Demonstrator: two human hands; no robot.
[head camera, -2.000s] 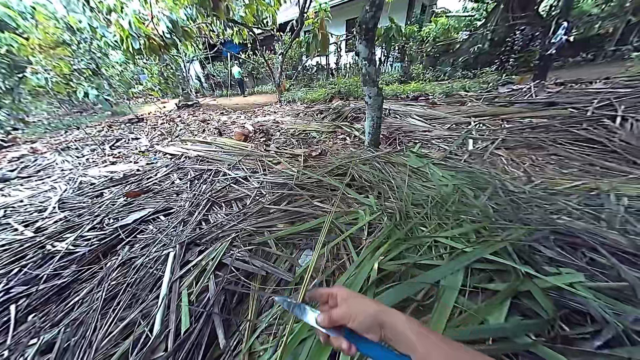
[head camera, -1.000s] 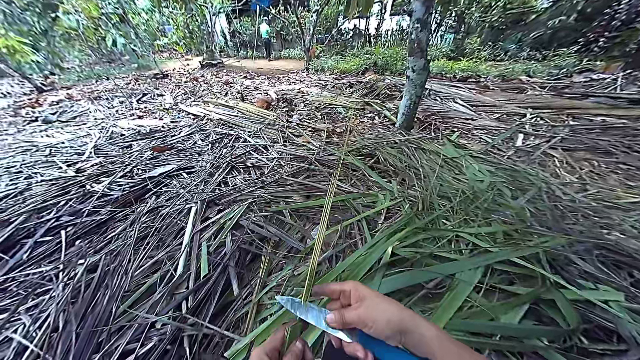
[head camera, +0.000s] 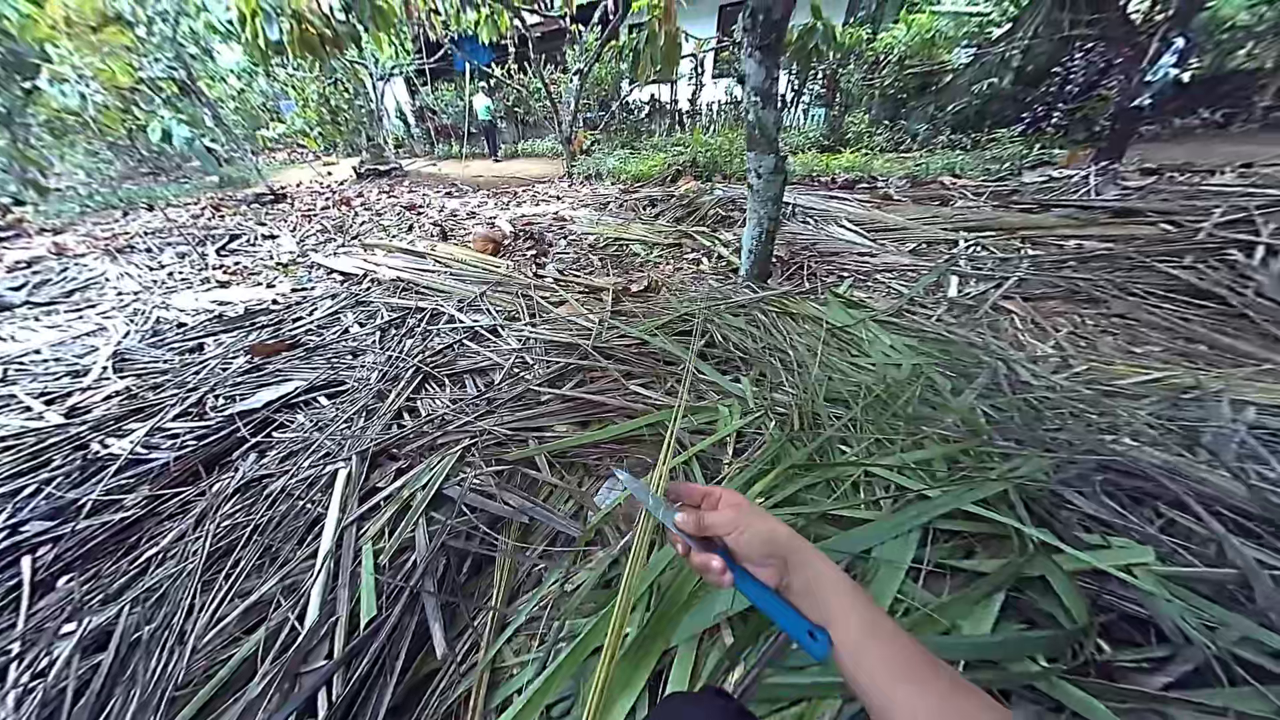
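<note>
My right hand (head camera: 725, 530) grips a knife with a blue handle (head camera: 775, 605); its pointed metal blade (head camera: 645, 497) aims up and to the left. The blade lies across a thin bundle of long yellow-green leaf ribs (head camera: 630, 580), which runs from the bottom edge up toward the tree. Whether my fingers also pinch the ribs cannot be told. Green leaf strips (head camera: 930, 520) lie under and to the right of the hand. My left hand is out of view. A dark rounded thing (head camera: 700, 704) shows at the bottom edge.
Dry palm fronds (head camera: 250, 480) cover the ground. A slim tree trunk (head camera: 764, 150) rises ahead, and a brown husk-like thing (head camera: 487, 241) lies left of it. Far off, a person (head camera: 486, 120) stands on a dirt path (head camera: 500, 170) near a pale building (head camera: 700, 60) and shrubs.
My left hand, in view at the bottom one second ago, has gone out of view. The right hand still holds the knife, now farther up from the bottom edge. The view has shifted.
</note>
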